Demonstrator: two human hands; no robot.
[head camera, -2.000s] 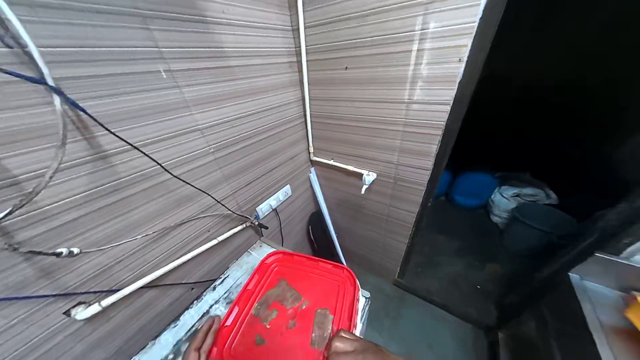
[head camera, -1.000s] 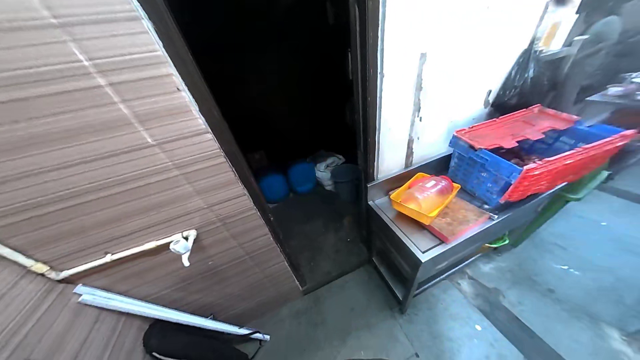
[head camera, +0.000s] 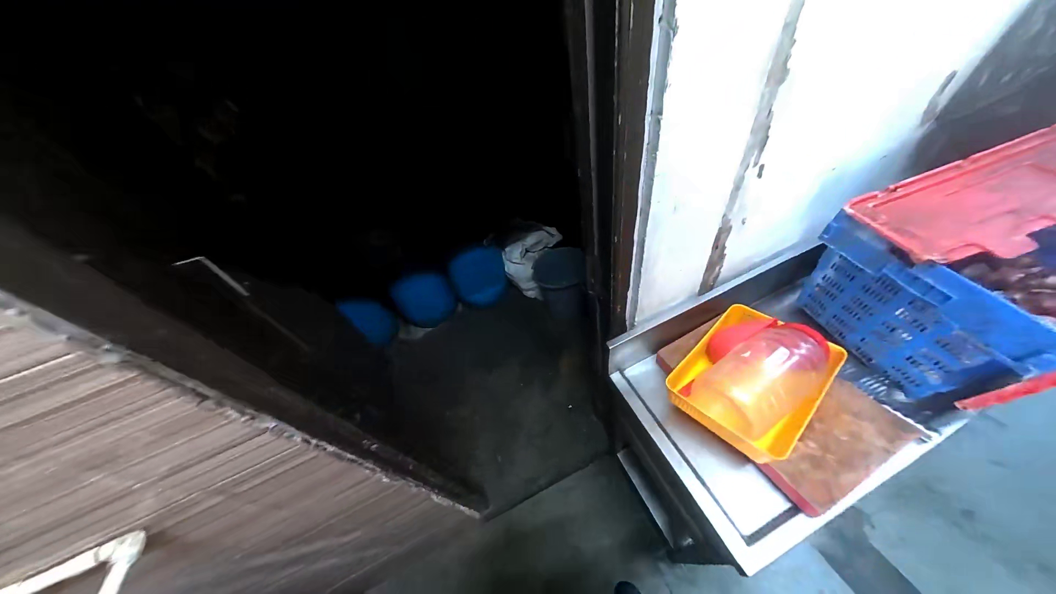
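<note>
Neither my left hand nor my right hand shows in the view now. To the right, a yellow plastic tray (head camera: 718, 425) holds a clear plastic jar (head camera: 755, 384) lying on its side and a red item whose kind I cannot tell. The tray rests on a brown board (head camera: 858, 437) with a red edge, on a steel table (head camera: 705, 462). Behind the board stands a blue perforated crate (head camera: 874, 318) with a red lid part (head camera: 965, 206) raised and dark contents inside.
A dark doorway lies ahead, with several blue drums (head camera: 423, 299), a pale sack (head camera: 526, 260) and a grey bucket (head camera: 561, 268) inside. Its frame (head camera: 631, 165) stands beside the table. A white pipe (head camera: 91, 561) runs along the panelled wall at lower left.
The view has swung right, from the wall corner to the doorway and table. Two seconds ago both hands were at a red lid or container; neither hands nor that item show now.
</note>
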